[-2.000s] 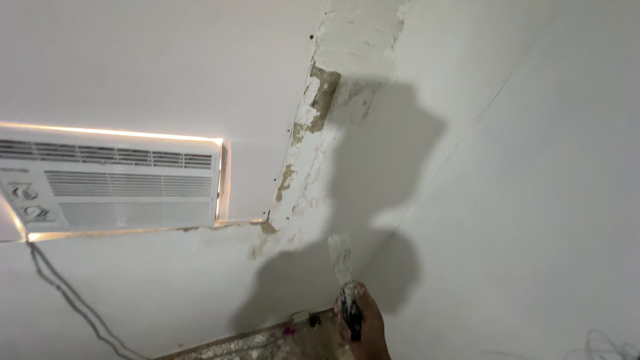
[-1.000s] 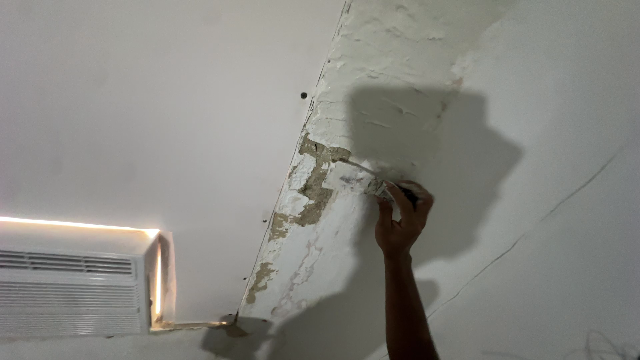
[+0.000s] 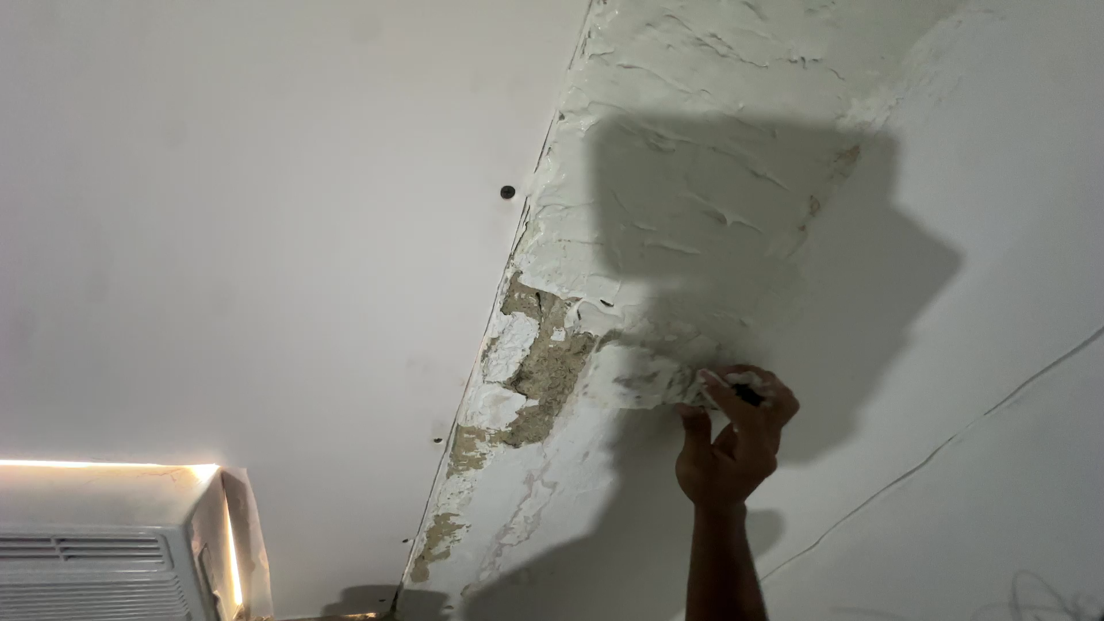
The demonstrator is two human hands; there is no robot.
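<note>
My right hand [image 3: 737,431] reaches up from the bottom edge, its fingers closed round the dark handle of a putty knife [image 3: 651,379]. The knife's pale, compound-smeared blade points left and lies at the wall, just right of a patch of bare, crumbling plaster [image 3: 552,375]. Above the hand spreads a band of rough, ridged white filler [image 3: 690,198], partly under the shadow of my head and arm. Whether the blade presses on the surface is hard to tell. My left hand is out of view.
A window air conditioner [image 3: 95,569] sits in an opening at the lower left, light showing round its edges. A smooth white panel [image 3: 259,259] with a dark screw head [image 3: 507,191] borders the seam. A long crack or thin wire [image 3: 940,453] runs diagonally at the right.
Two seconds ago the hand held the putty knife low, beside a compound-covered board; one second ago it was up near the bare patch, where it remains. The view has shifted up and closer.
</note>
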